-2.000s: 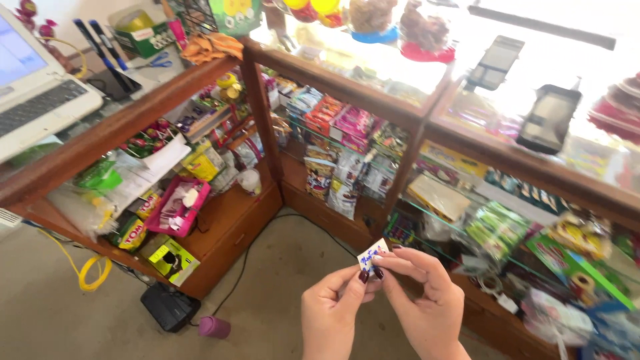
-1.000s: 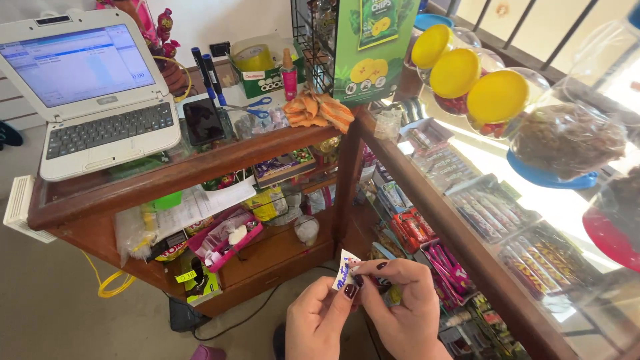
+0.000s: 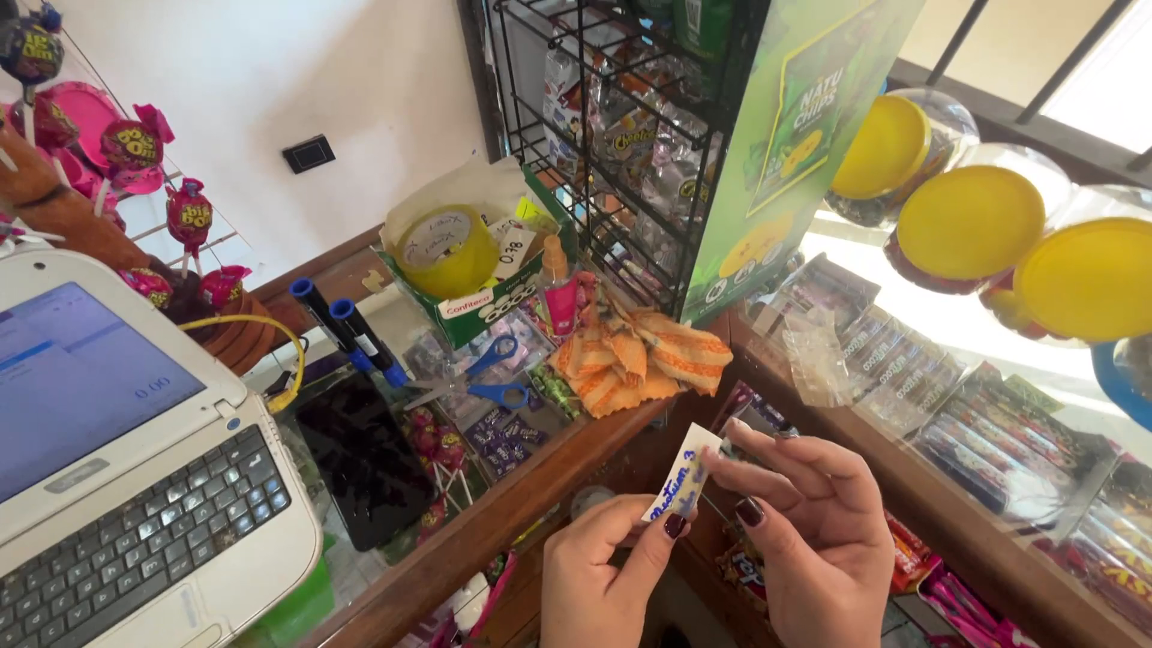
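My left hand pinches the lower end of a small white paper label with blue handwriting between thumb and fingers. My right hand is at the label's upper right edge, its fingertips touching or just beside it; its thumb is apart from the forefinger. Both hands are in front of the counter's inner corner. Beyond them lie a crumpled orange striped cloth, blue-handled scissors, two blue markers and a black tablet or phone on the glass top.
A white laptop stands at the left, near lollipops. A green box holds a roll of yellow tape. Behind is a wire snack rack. Yellow-lidded jars and boxed sweets occupy the right counter, bounded by a wooden edge.
The view has swung left and come closer to the counter corner. The label stays in my left hand, and my right fingers have spread somewhat.
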